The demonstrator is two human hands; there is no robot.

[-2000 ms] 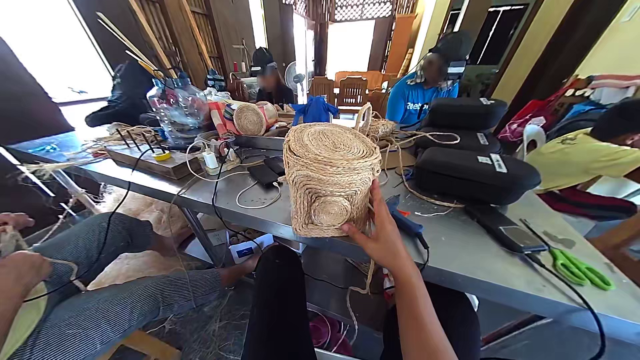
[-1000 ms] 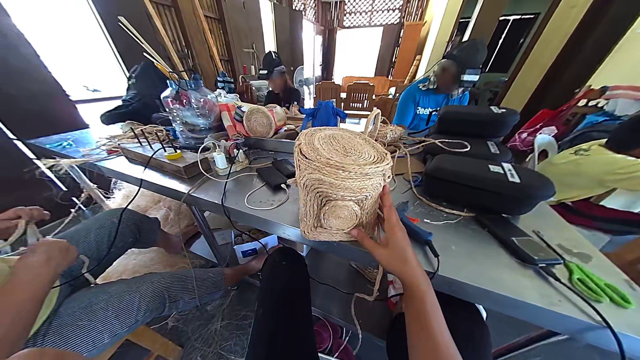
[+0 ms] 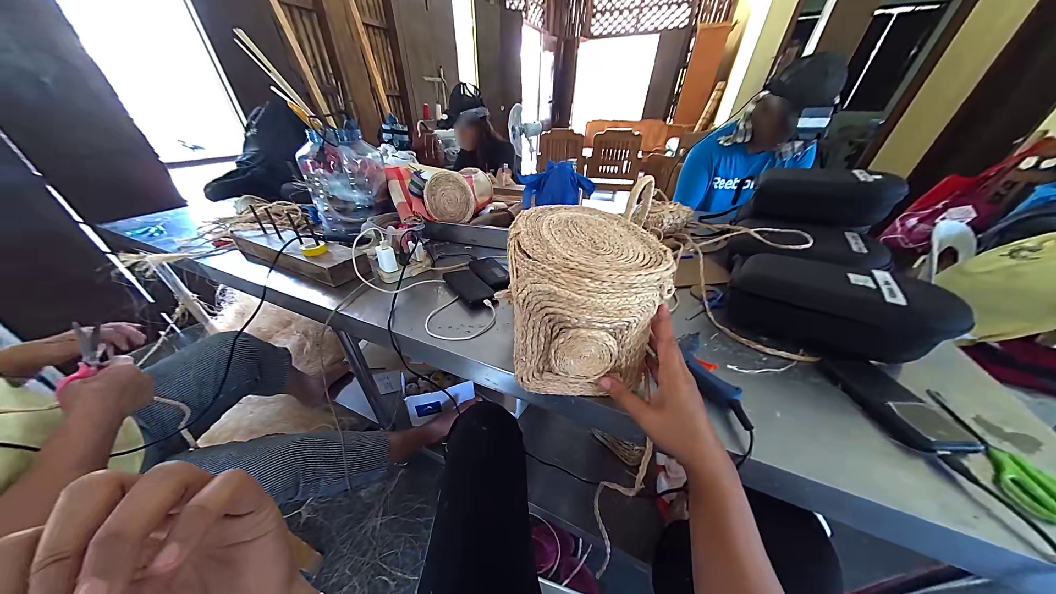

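A woven natural-fibre rope basket [image 3: 590,297] with a coiled spiral top and a small round coil on its front is at the table's front edge. My right hand [image 3: 672,396] grips its lower right side, thumb at the bottom front. A braided strand [image 3: 639,470] hangs below it near my right wrist. My left hand [image 3: 165,532] is raised at the lower left, close to the camera, fingers curled; nothing shows in it, though its palm is partly hidden. A blue hot glue gun [image 3: 714,379] lies right of the basket, beside my right hand.
Black hard cases [image 3: 850,305], a phone [image 3: 928,426] and green-handled scissors [image 3: 1023,487] lie to the right. A wooden block with metal rods [image 3: 297,256] and a black power bank [image 3: 469,287] are left. A co-worker's hand [image 3: 103,384] holds pink-handled scissors. Cables cross the table edge.
My left hand has come into view at the lower left. The co-worker at the left now shows scissors in one hand. My right hand stays on the basket.
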